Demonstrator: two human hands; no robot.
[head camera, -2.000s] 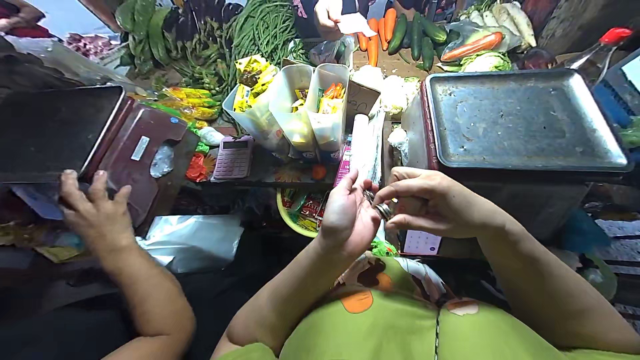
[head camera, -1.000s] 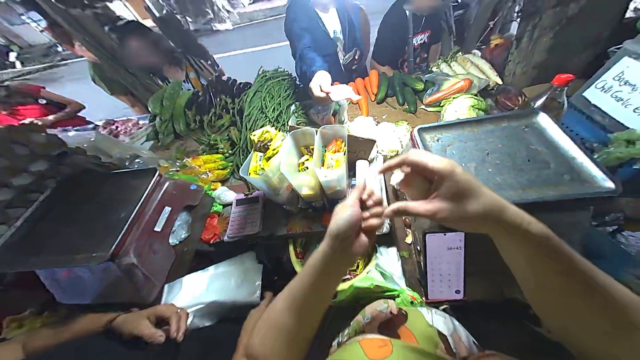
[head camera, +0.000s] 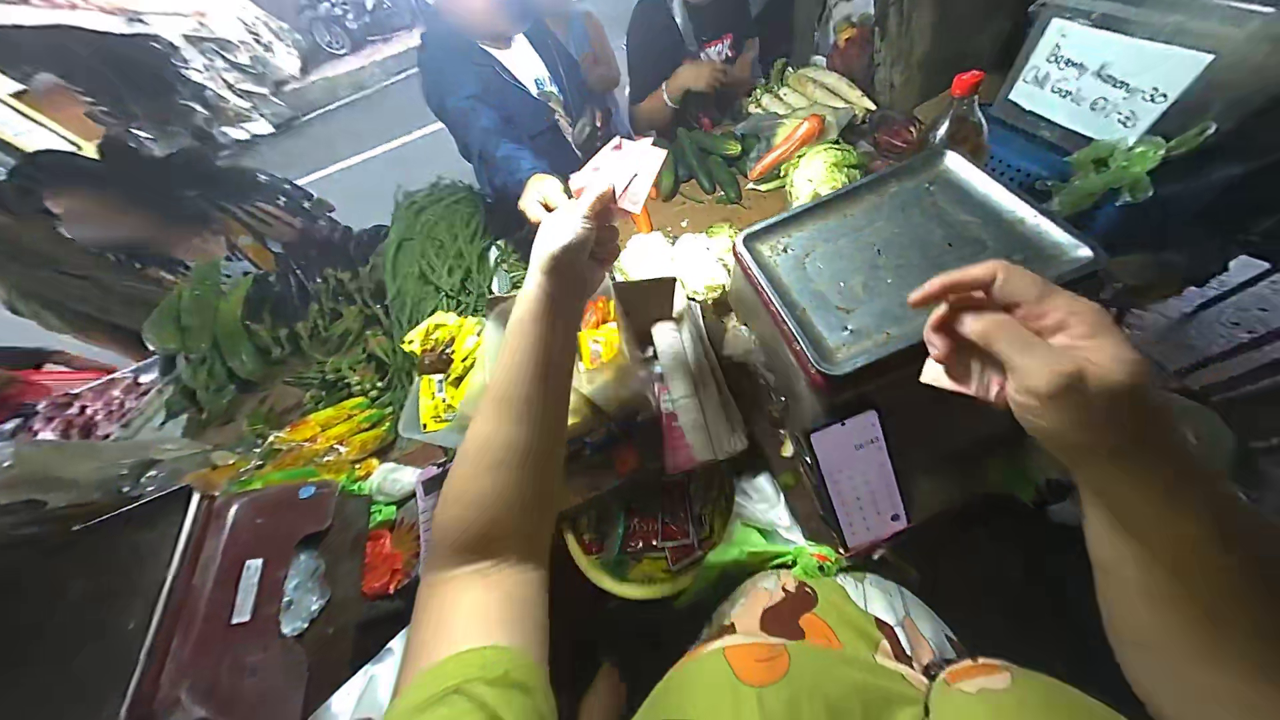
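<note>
My left hand (head camera: 578, 240) reaches out over the goods, its fingers closed on the lower edge of reddish banknotes (head camera: 632, 170). Another person's hand (head camera: 542, 197) is right beside it at the notes' left edge; whether that hand still grips them I cannot tell. My right hand (head camera: 1040, 360) is raised over the near right corner of the metal tray (head camera: 900, 260), fingers curled over a small pinkish piece of paper (head camera: 962, 382), likely a folded banknote. Below the tray, a phone (head camera: 860, 480) shows a calculator.
Plastic bins with yellow packets (head camera: 440, 400) stand beneath my left forearm. A round basket of sachets (head camera: 640, 585) sits near my apron. String beans (head camera: 435, 250), cucumbers (head camera: 705, 160), cauliflower (head camera: 700, 262) and a red-capped bottle (head camera: 962, 120) line the far side. A maroon scale (head camera: 240, 600) is at left.
My hands were together over the basket; now the left has gone forward to the notes the other person held out, and the right has moved apart to the right. The view has shifted.
</note>
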